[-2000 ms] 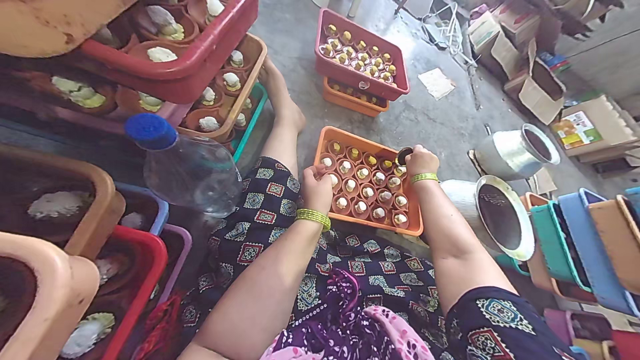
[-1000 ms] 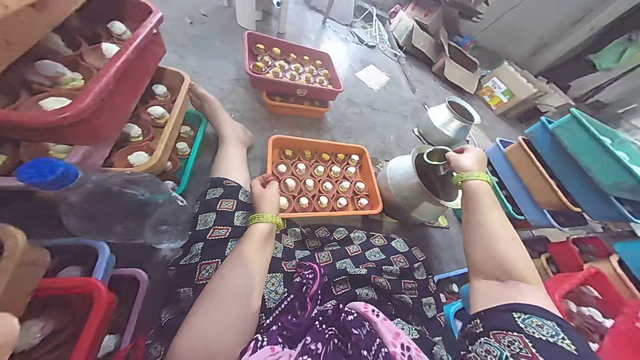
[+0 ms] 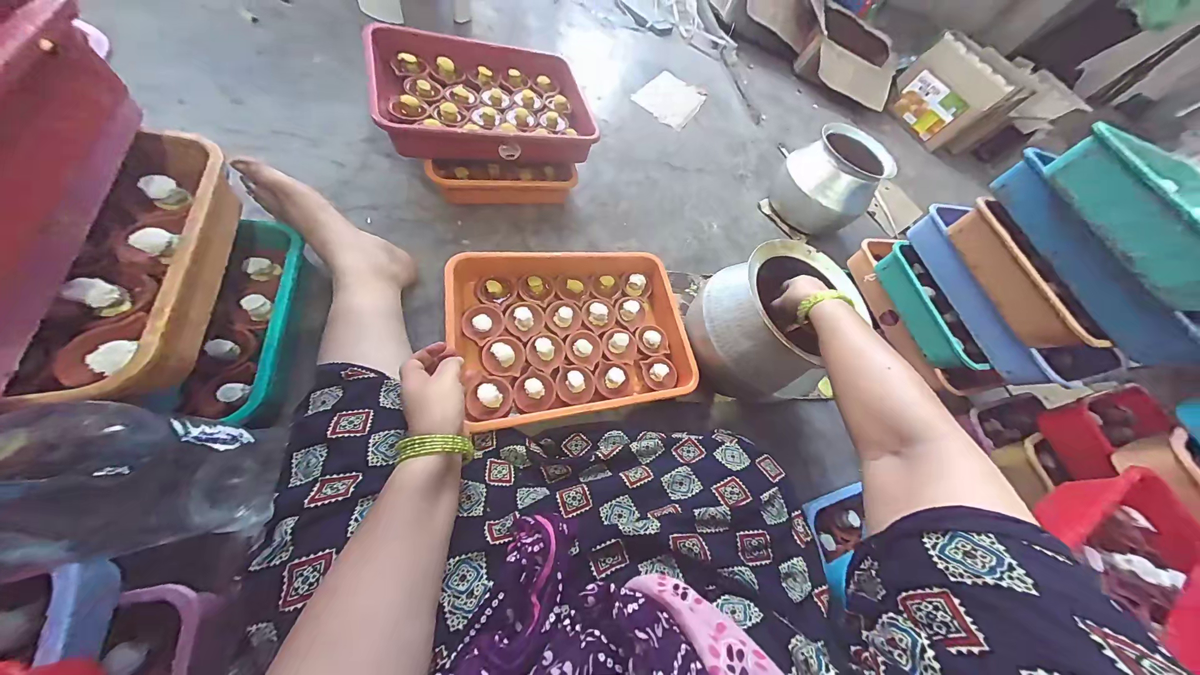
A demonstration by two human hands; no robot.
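An orange plastic tray (image 3: 572,259) lies in front of me, holding rows of small clay cups. Most of the cups carry a white dab on top; several in the far row show yellow instead. My left hand (image 3: 433,375) rests at the tray's left edge, its fingers curled by the rim. To the right of the tray stands a wide metal pot (image 3: 736,323), and my right hand (image 3: 795,298) is down inside its mouth. The fingers and whatever they hold are hidden in the pot.
Ahead, a dark pink tray (image 3: 483,145) of filled cups sits on an orange one. A second metal pot (image 3: 816,187) stands beyond the first. Stacked trays flank me, including a green one (image 3: 291,281) at left and a blue one (image 3: 1078,234) at right. A clear plastic bottle (image 3: 122,478) is at lower left.
My right hand has gone from the orange tray to the pot, and deeper into it; a small cup-like vessel showed in it one second ago. My left hand stays by the tray's left side.
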